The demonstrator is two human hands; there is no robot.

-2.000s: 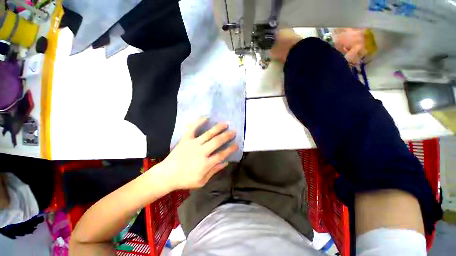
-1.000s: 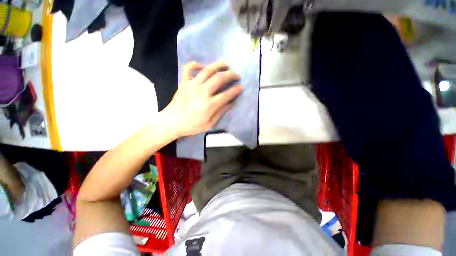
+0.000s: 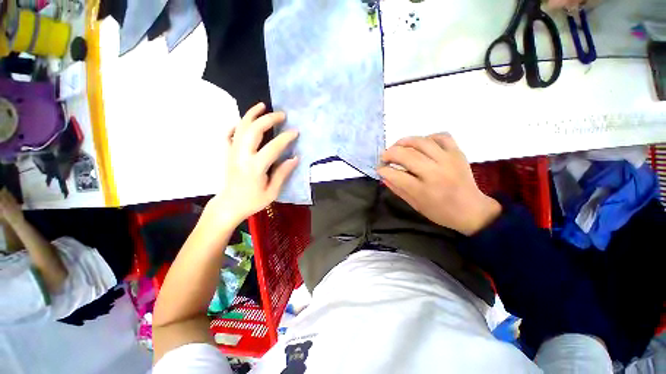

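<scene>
The light blue-grey fabric panel (image 3: 328,88) lies on the white machine table, its near end notched at the table's front edge. The black fabric panel (image 3: 235,44) lies left of it and partly beside my left hand. My left hand (image 3: 259,157) rests flat with fingers spread on the panel's left edge. My right hand (image 3: 431,179) has its fingertips closed on the near right corner of the grey panel. The needle area shows only as small metal parts at the top edge; the machine head is out of view.
Black-handled shears (image 3: 524,47) and a dark blue loop (image 3: 582,36) lie at the upper right. A dark phone edge (image 3: 657,69) is at the far right. Red baskets (image 3: 281,248) stand below the table, one with blue cloth (image 3: 610,197). Another person's arm (image 3: 33,241) is at lower left.
My right hand has come from beside the machine head to the grey panel's near corner. The view has shifted, bringing the shears into sight. My left hand now lies at the panel's left edge.
</scene>
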